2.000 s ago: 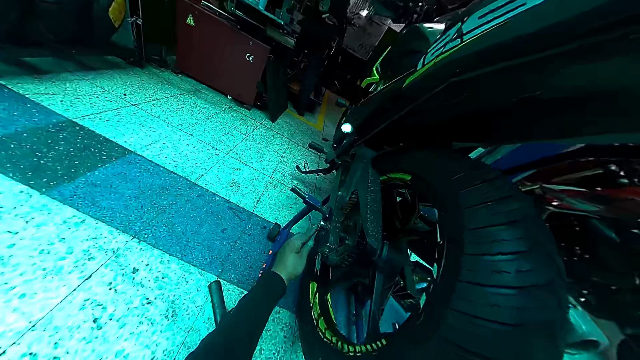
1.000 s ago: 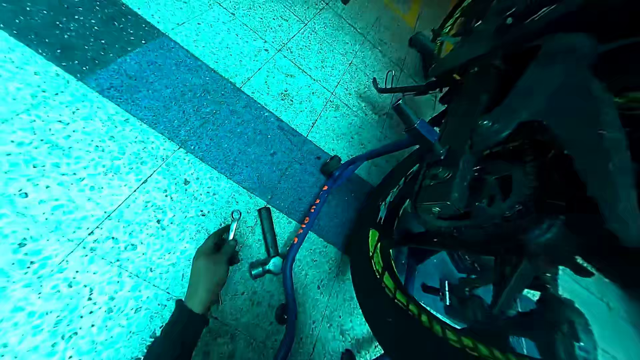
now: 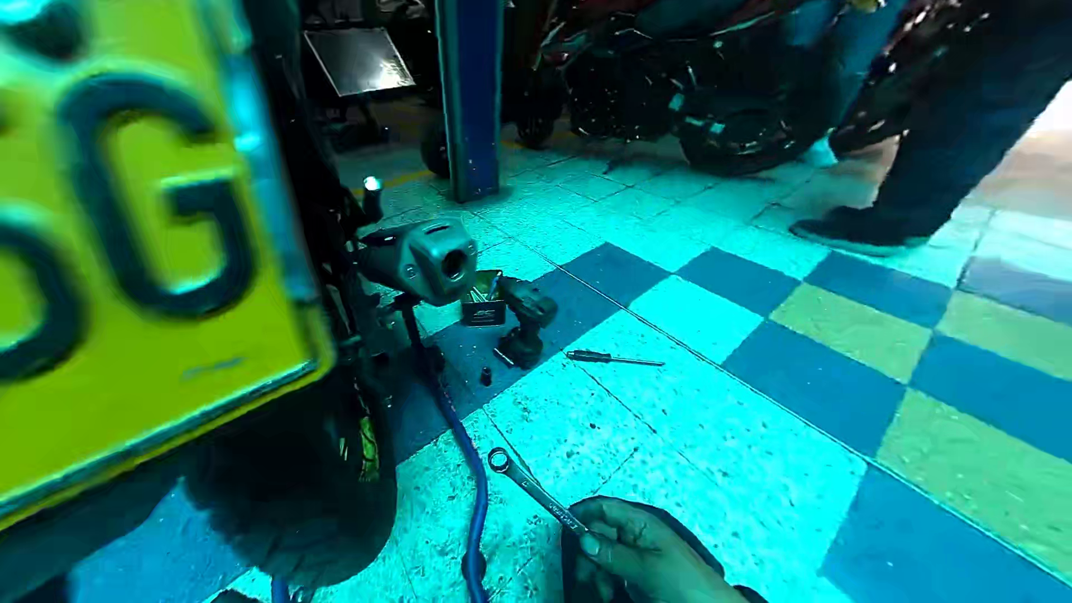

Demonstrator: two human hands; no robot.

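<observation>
My right hand comes in at the bottom centre, its fingers closed on a metal wrench whose ring end points up and left. The wrench is above the speckled floor, to the right of a bent blue tube. Left of the tube is a motorcycle's rear tyre, with the exhaust muffler above it. A yellow licence plate fills the left side up close. A screwdriver, a dark power tool and a small socket lie on the floor beyond. My left hand is out of view.
Near the power tool sits a small box with metal pieces in it. A blue post stands behind. Another person's leg and shoe are at the right, with more motorcycles at the back.
The view has swung widely to the motorcycle's rear. One second ago my left hand held a wrench above the floor; now a wrench is in my right hand and the left is out of view.
</observation>
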